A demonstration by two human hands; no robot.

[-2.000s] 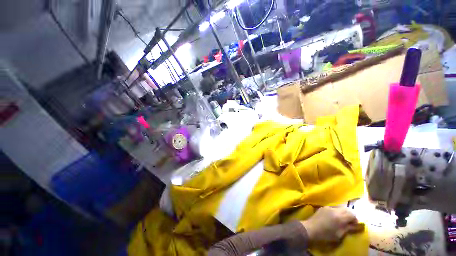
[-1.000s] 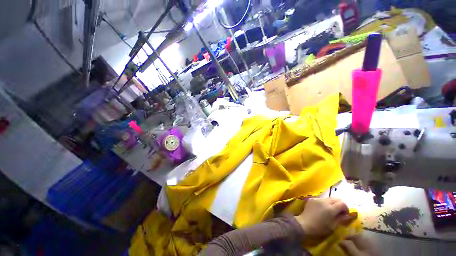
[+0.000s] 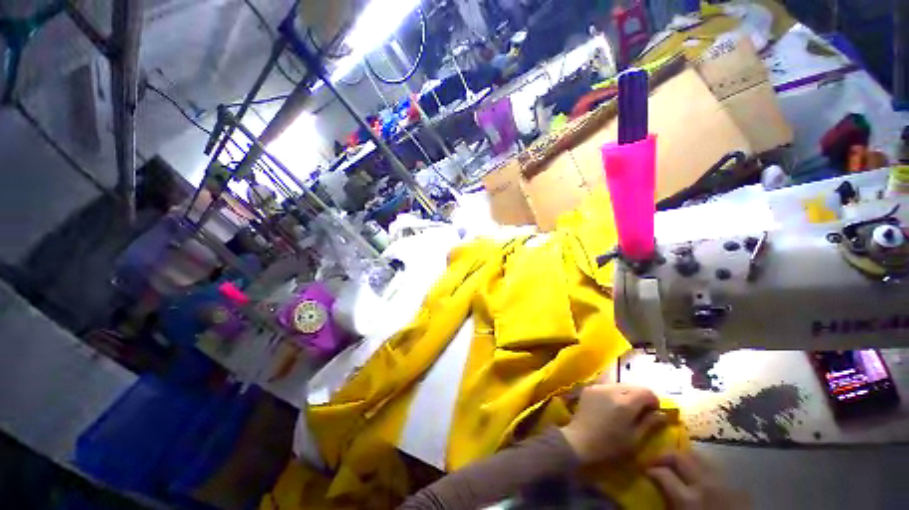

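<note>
A mustard-yellow garment piece (image 3: pixel 533 309) is draped over the white table left of the sewing machine head (image 3: pixel 738 289) and hangs down at the lower left. My left hand (image 3: pixel 613 423), in a brown sleeve, pinches the cloth's edge left of and below the needle area. My right hand (image 3: pixel 693 486) is partly cut off and blurred at the bottom edge. Its fingers are on the same cloth, just below my left hand. The presser foot (image 3: pixel 706 377) is small and unclear, with no cloth seen under it.
A smartphone (image 3: pixel 855 383) with a lit screen lies on the machine bed. A pink holder (image 3: pixel 631 199) stands on the machine head. A cardboard box (image 3: pixel 648 149) is behind. A purple device (image 3: pixel 311 317) and blue crates (image 3: pixel 150 428) are at the left.
The view has turned right, showing more of the machine and the phone. My right hand has come into view on the cloth. My left hand still pinches the cloth, and its upper part is folded differently.
</note>
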